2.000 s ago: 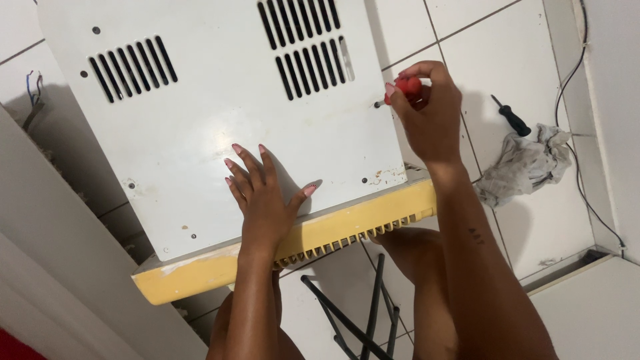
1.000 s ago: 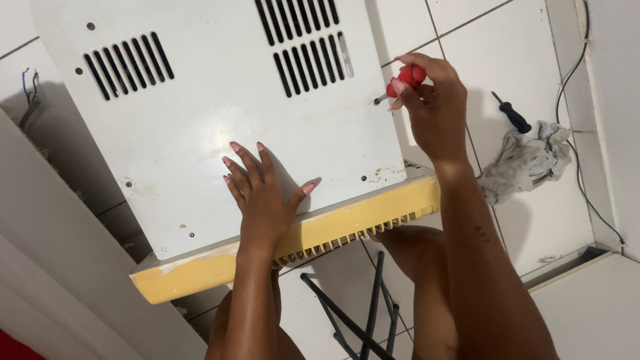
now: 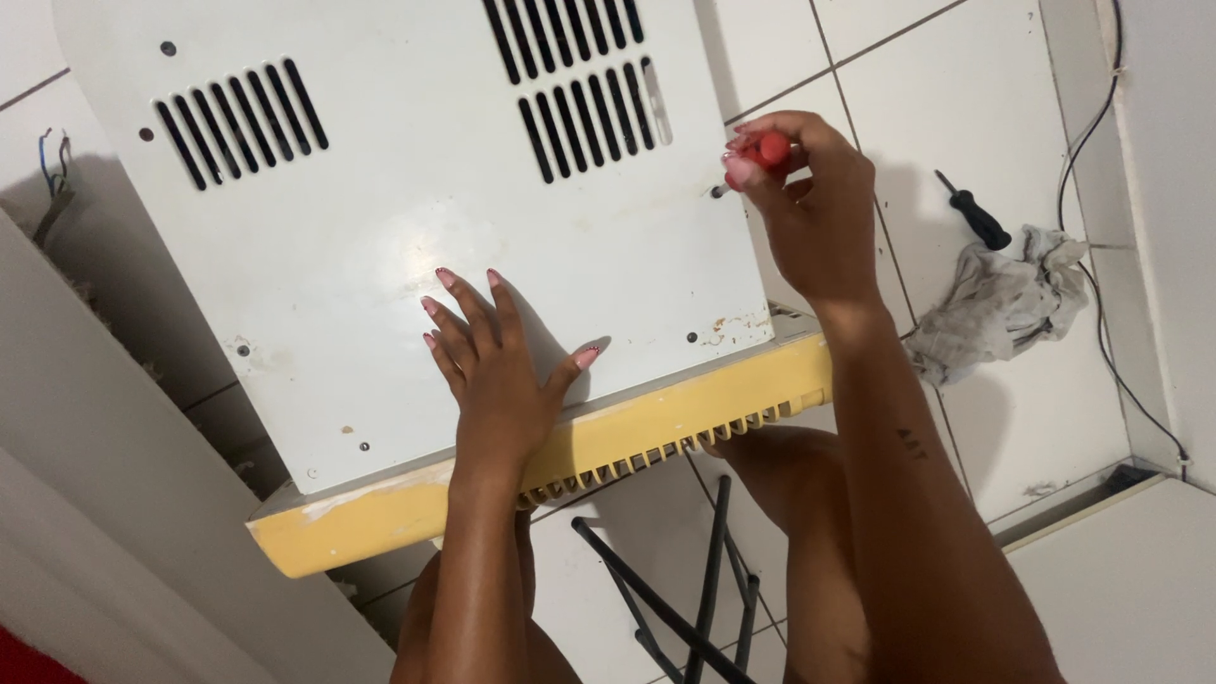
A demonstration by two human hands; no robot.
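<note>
A white metal appliance housing with slotted vents and several screws fills the upper middle, a yellowed plastic grille along its near edge. My left hand lies on the panel near that edge, fingers spread, holding nothing. At the panel's right edge my right hand grips the red handle of a screwdriver between thumb and fingers. The screwdriver's tip meets a dark screw or screw hole; which of these it is cannot be told. Another screw sits near the lower right corner of the panel.
On the tiled floor at right lie a black-handled screwdriver and a crumpled, stained cloth. A dark cable runs along the wall. Bare-ended wires show at left. Dark metal legs stand between my legs, below the grille.
My right hand's fingers have shifted slightly around the red handle. My left hand stays in place on the panel.
</note>
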